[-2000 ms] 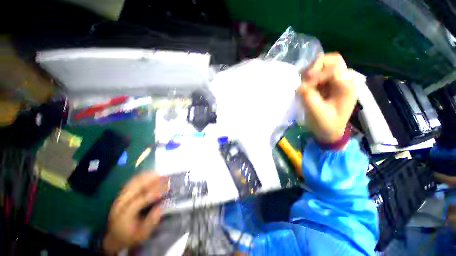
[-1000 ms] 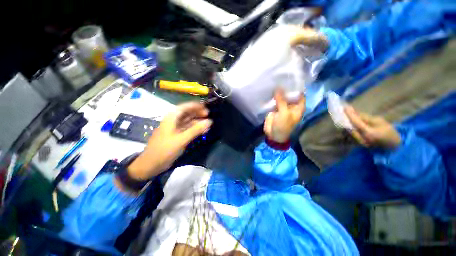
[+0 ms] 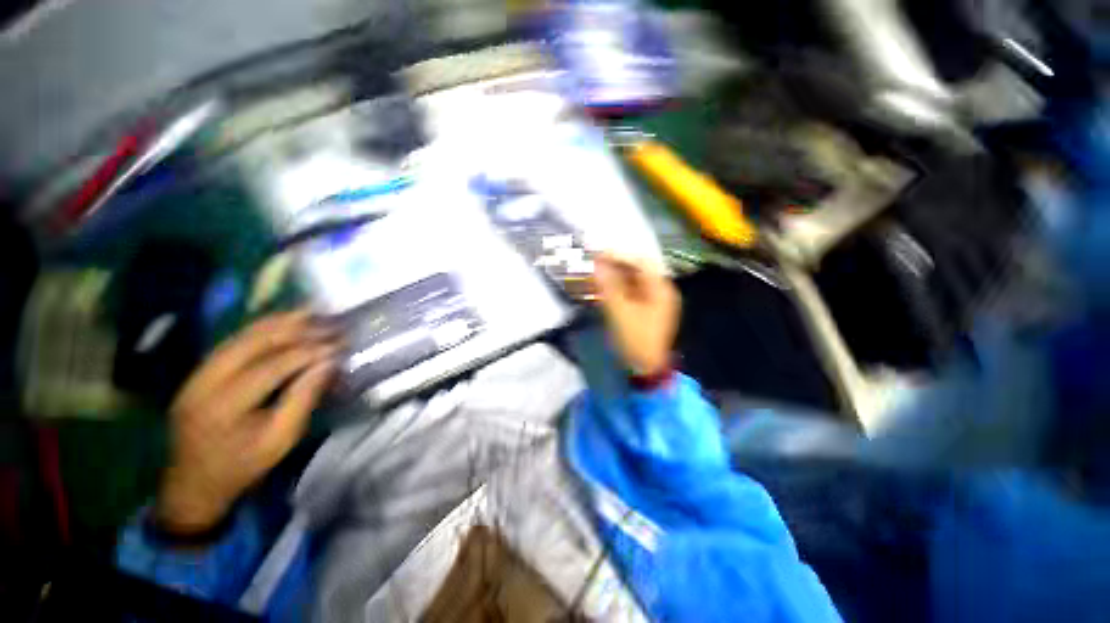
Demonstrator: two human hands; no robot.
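The view is blurred. A black opened phone body (image 3: 408, 323) lies on the white paper (image 3: 487, 132) near its front edge. My left hand (image 3: 250, 408) is beside its left end, palm down, with thumb and fingers apart; any contact is unclear. A second black plate with small pale marks (image 3: 536, 234) lies to its upper right. My right hand (image 3: 639, 310) is at that plate's lower right end, fingers bent. Blur hides whether it grips the plate.
A yellow-handled screwdriver (image 3: 694, 195) lies at the right, below a blue bin (image 3: 612, 55). A black phone (image 3: 164, 316) and a tan plate (image 3: 67, 341) are at the left. Red and white sticks (image 3: 128, 170) lie upper left. Another person's blue sleeve (image 3: 1010, 535) is far right.
The view has swung back to the bench. My right hand has left the white bag and the other person's hands and moved to the plate. My left hand has come to the phone body's left.
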